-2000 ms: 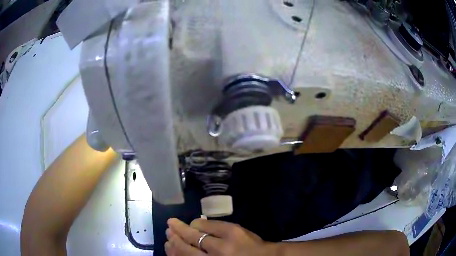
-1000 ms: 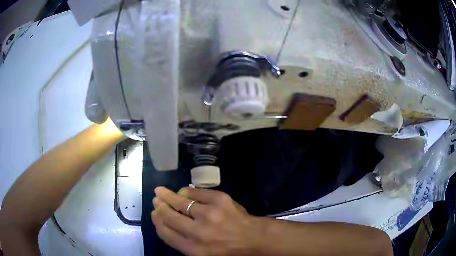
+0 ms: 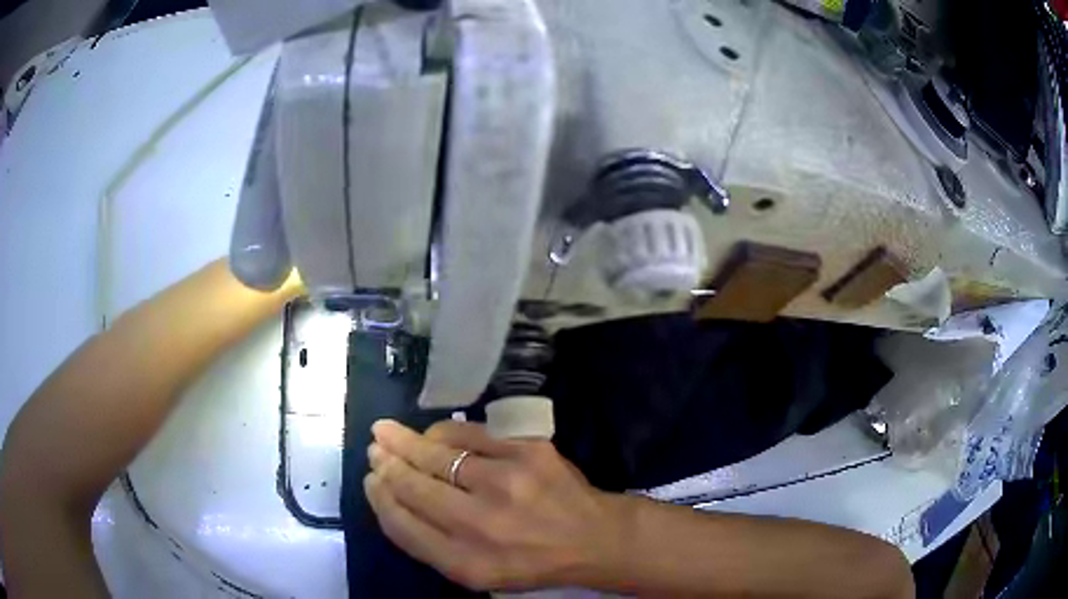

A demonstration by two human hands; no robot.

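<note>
The dark garment (image 3: 703,392) lies on the machine bed, loose to the right under the machine arm. Its straight edge runs beneath the machine head (image 3: 387,176) beside the pale needle plate area (image 3: 316,410). My right hand (image 3: 486,503), with a ring, rests on the garment just in front of the lower tension dial (image 3: 521,418). Its fingers are close together, and whether they pinch cloth is hidden. A tiny white spot shows by its fingertips. My left forearm reaches up from the lower left; my left hand is hidden behind the machine head. The needle point is not clearly visible.
The upper thread tension dial (image 3: 654,252) sticks out from the machine's front. The grey-white lamp (image 3: 260,222) glows left of the head. Clear plastic (image 3: 937,392) lies at the right beside a blue-white card. The white table (image 3: 176,515) surrounds the bed.
The camera view has shifted, so the machine head appears farther right and shows more of its left side. My right hand stays on the cloth near the lower dial. My left hand remains hidden.
</note>
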